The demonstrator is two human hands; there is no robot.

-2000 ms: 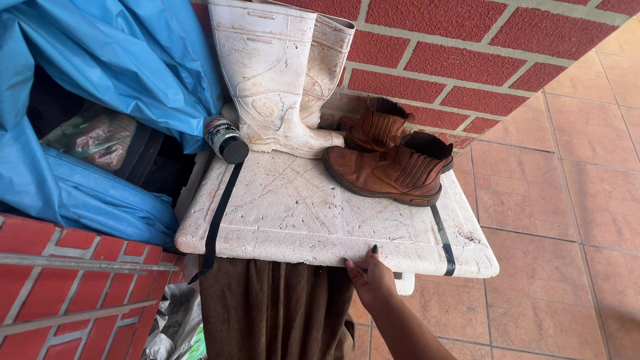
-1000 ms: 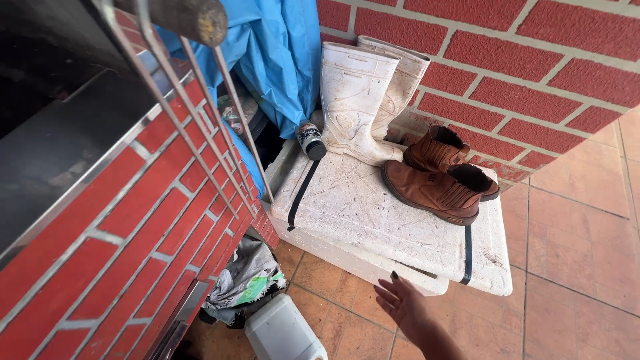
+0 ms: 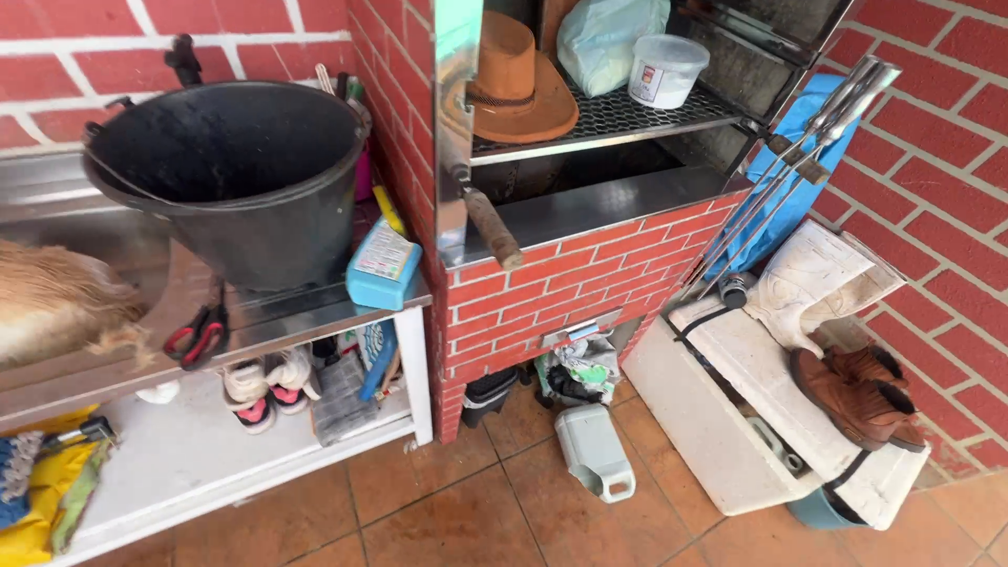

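Neither my left hand nor my right hand shows in the head view now. At the right, a white foam box (image 3: 693, 425) stands on the floor with its lid (image 3: 756, 354) askew, leaving a gap along one side. White rubber boots (image 3: 811, 276), brown leather ankle boots (image 3: 858, 394) and a dark-capped can (image 3: 734, 291) rest on the lid. To the left, a large black bucket (image 3: 260, 205) stands on a metal counter, beside red-handled scissors (image 3: 197, 335) and a light blue container (image 3: 383, 268). A bundle of tan hair or hide (image 3: 63, 303) lies at the left edge.
A brick grill (image 3: 551, 291) holds a brown hat (image 3: 512, 79) and a white plastic tub (image 3: 667, 71) on its mesh shelf. Metal skewers (image 3: 756, 205) with wooden handles lean at its right. A cut plastic jug (image 3: 594, 449) lies on the tiles. Sneakers (image 3: 268, 386) sit on the lower shelf.
The view has swung left to the counter and grill. My right hand, at the lid's front edge two seconds ago and just off it one second ago, has left view. The lid sits more askew.
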